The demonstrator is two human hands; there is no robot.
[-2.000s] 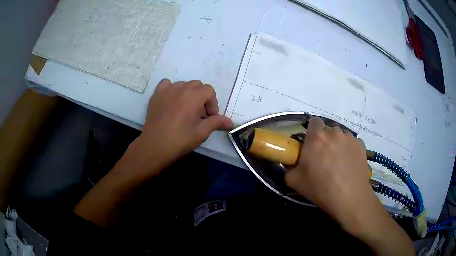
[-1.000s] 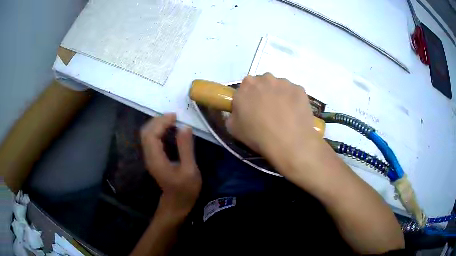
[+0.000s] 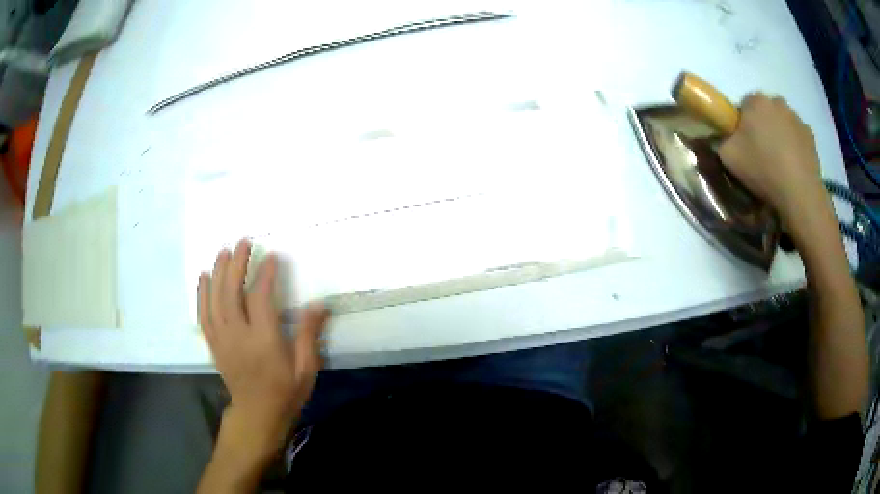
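Note:
The white pressing template point(image 3: 405, 178) lies in the middle of the table, its face washed out by glare. A narrow beige turned edge point(image 3: 482, 280) runs along its near border. My left hand point(image 3: 253, 314) is flat on the template's near left corner, fingers spread, slightly blurred. My right hand point(image 3: 772, 150) grips the yellow-brown handle of the steam iron point(image 3: 690, 169) to the right of the template. The iron's pointed metal body is apart from the template. Whether its sole touches the table cannot be told.
A cream fabric panel point(image 3: 72, 265) lies at the left table end beside a tan strip point(image 3: 66, 130). A folded cloth bundle point(image 3: 92, 24) is at the far left. White layers with a dark edge point(image 3: 318, 50) lie at the far side. Hoses point(image 3: 849, 207) trail right of the iron.
The iron has moved off the near left corner of the template to its right side, in my right hand. My left hand has come down onto the template. The view has turned and shifted.

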